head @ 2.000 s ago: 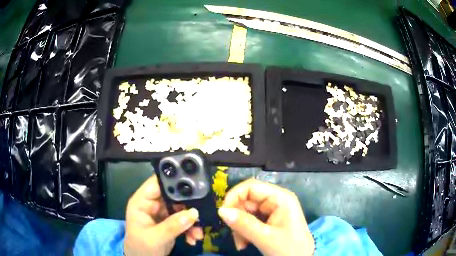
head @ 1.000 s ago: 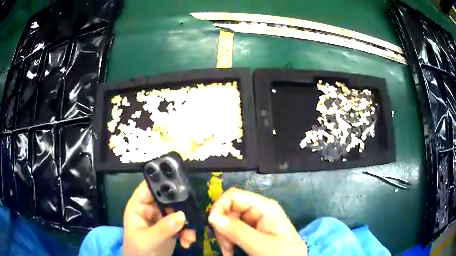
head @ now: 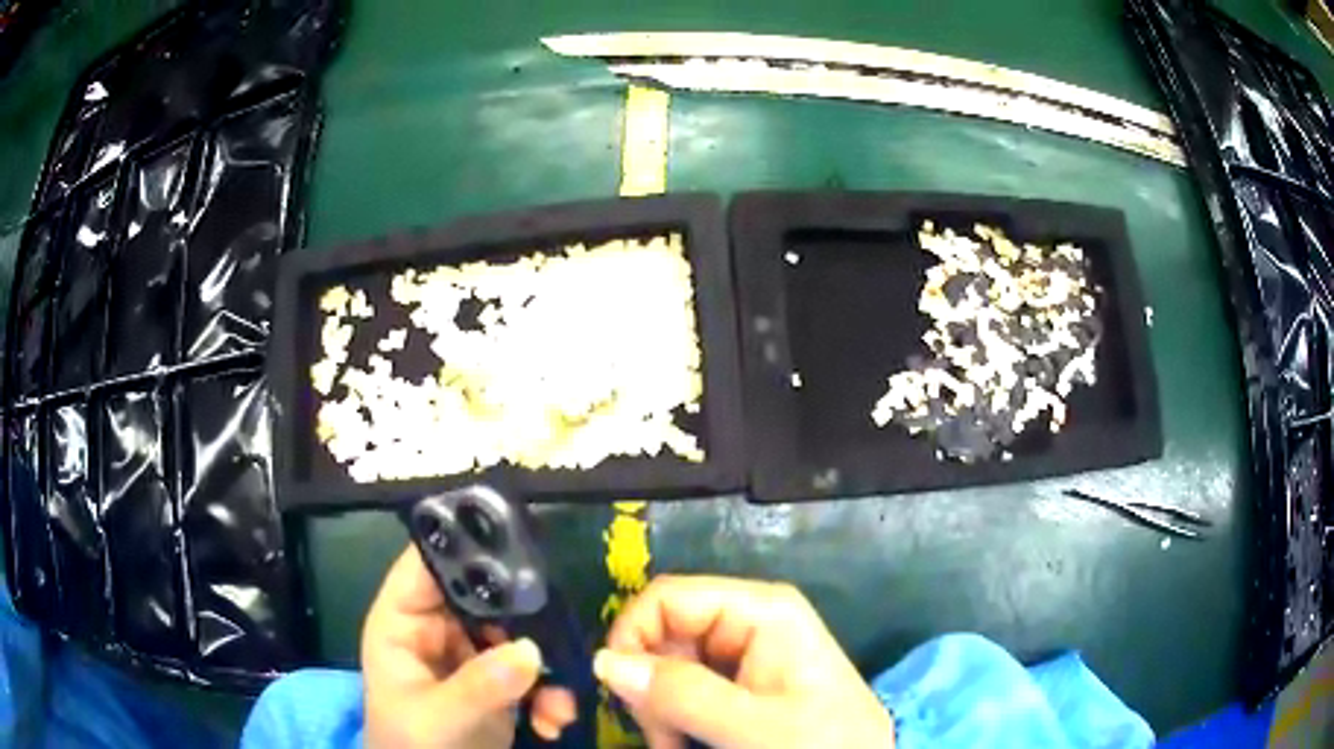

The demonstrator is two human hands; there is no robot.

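Observation:
A dark phone unit with a raised square camera block and three round lenses is tilted in front of me, camera end up and to the left. My left hand grips it by its left side, thumb on the face below the camera block. My right hand is at the unit's right edge, thumb and forefinger pinched together. Whether a small part is between those fingertips cannot be seen. The left parts tray, densely filled with cream-white pieces, lies just beyond the unit.
The right parts tray butts against the left one and holds a looser mixed heap. Tweezers lie below it. Black compartment trays flank both sides. Pale long strips lie beyond. Yellow tape marks the green bench.
The phone unit has moved left and down and tilted further, with my left hand on it. My right hand has moved left and down with it, still at its right edge.

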